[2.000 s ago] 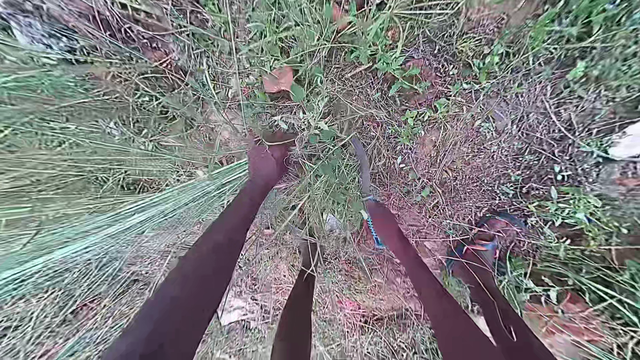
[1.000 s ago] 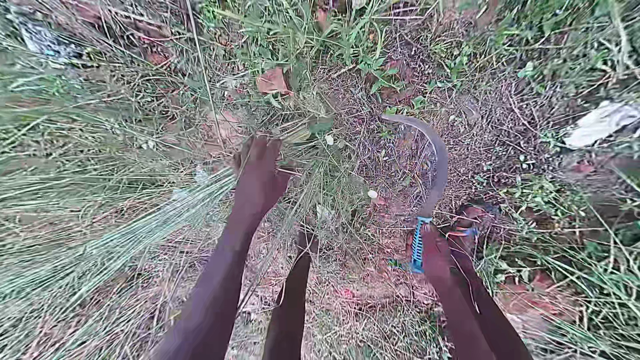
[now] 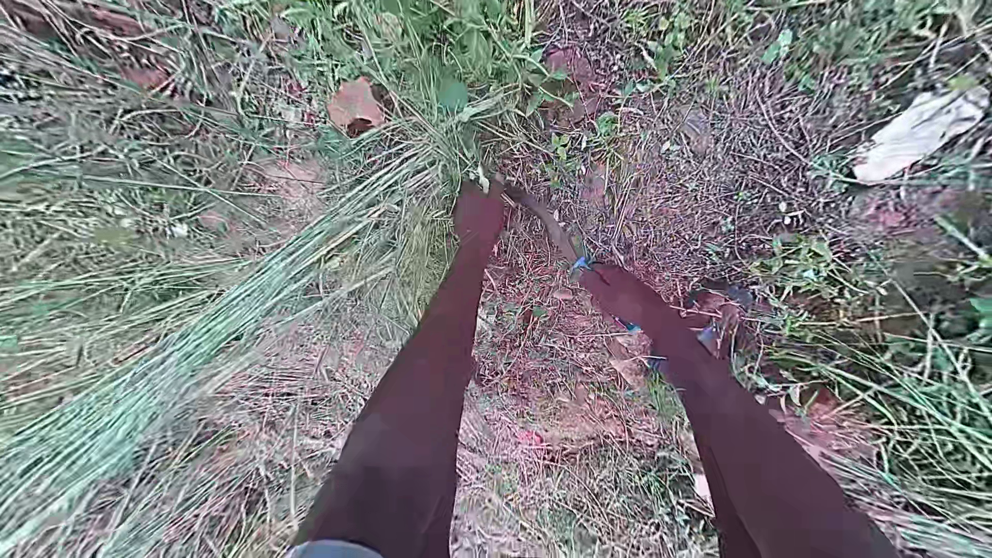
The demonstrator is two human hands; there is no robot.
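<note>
My left hand [image 3: 479,213] is closed around the base of a tuft of green grass [image 3: 434,147] near the middle of the view. To its right, my right hand [image 3: 620,293] grips the blue handle of a sickle [image 3: 549,221]. The curved metal blade runs up and left from that hand, and its tip end lies close beside my left fist, partly hidden there. A long bundle of cut-looking grass stalks [image 3: 225,333] spreads from the tuft to the lower left.
A brown dry leaf [image 3: 356,106] lies above the bundle. At the upper right rests a whitish scrap [image 3: 922,132]. A foot [image 3: 721,310] shows partly behind my right forearm. Tall grass [image 3: 930,411] stands at the lower right.
My left hand, open a second ago, has closed on the grass. My right hand has brought the sickle blade from the right in beside my left hand.
</note>
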